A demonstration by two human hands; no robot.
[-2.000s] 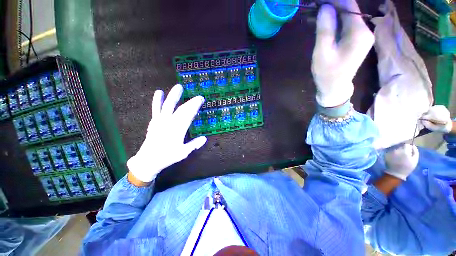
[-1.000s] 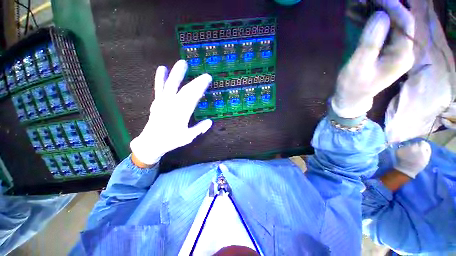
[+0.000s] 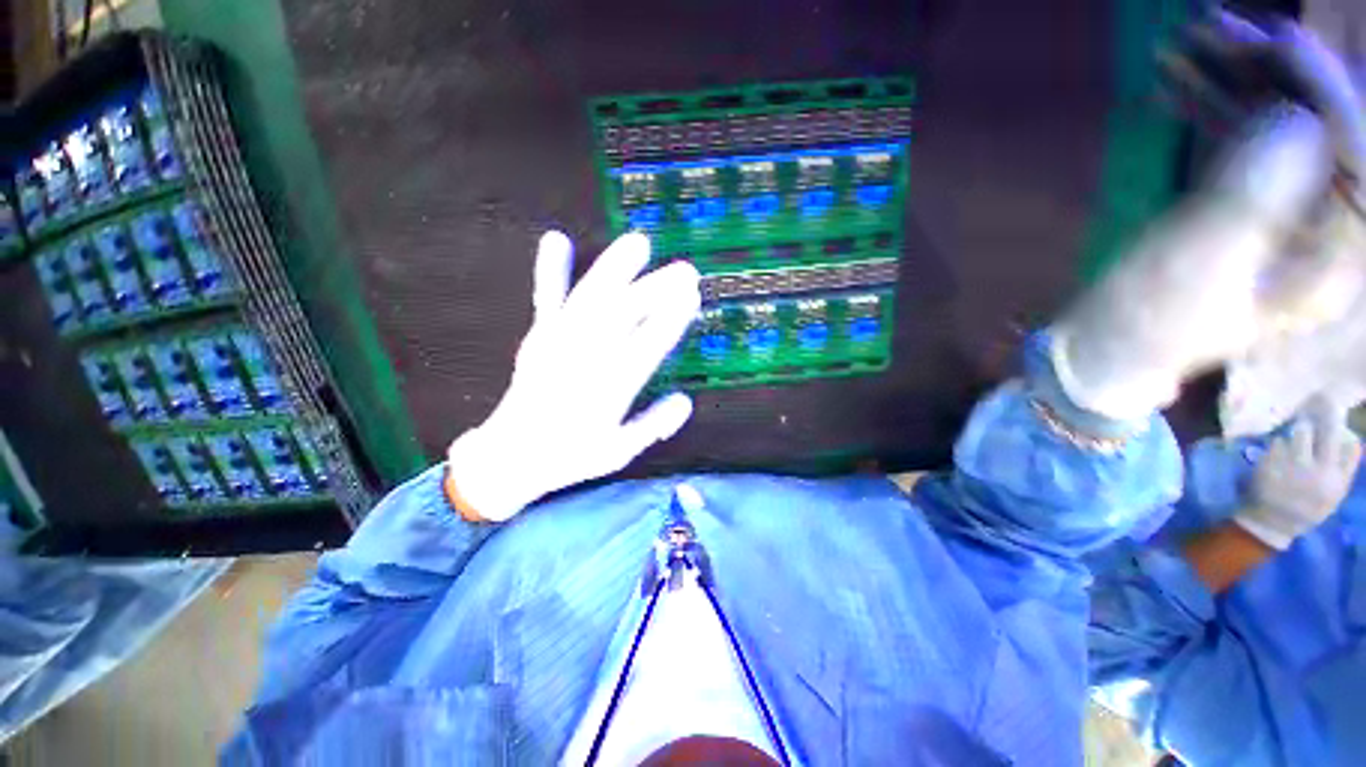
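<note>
A green circuit board [image 3: 761, 232] with two rows of displays and bright blue patches lies flat on the black mat [image 3: 450, 135]. My left hand [image 3: 584, 375], in a white glove, rests on the board's left side with fingers spread and covers its lower-left part. My right hand [image 3: 1198, 270], gloved and motion-blurred, is raised at the right, well away from the board. Its fingers lie near the right edge, and whether they hold anything is too blurred to tell.
A black rack [image 3: 270, 300] holding green boards with blue patches stands at the left. Another person's gloved hand [image 3: 1300, 477] and blue sleeve are at the lower right. A pale cloth [image 3: 1318, 352] is at the right edge, partly behind my right hand.
The board and my left hand on it now appear further right. My right hand has moved right, away from the teal cup, and the cup and the dark brush have left clear view.
</note>
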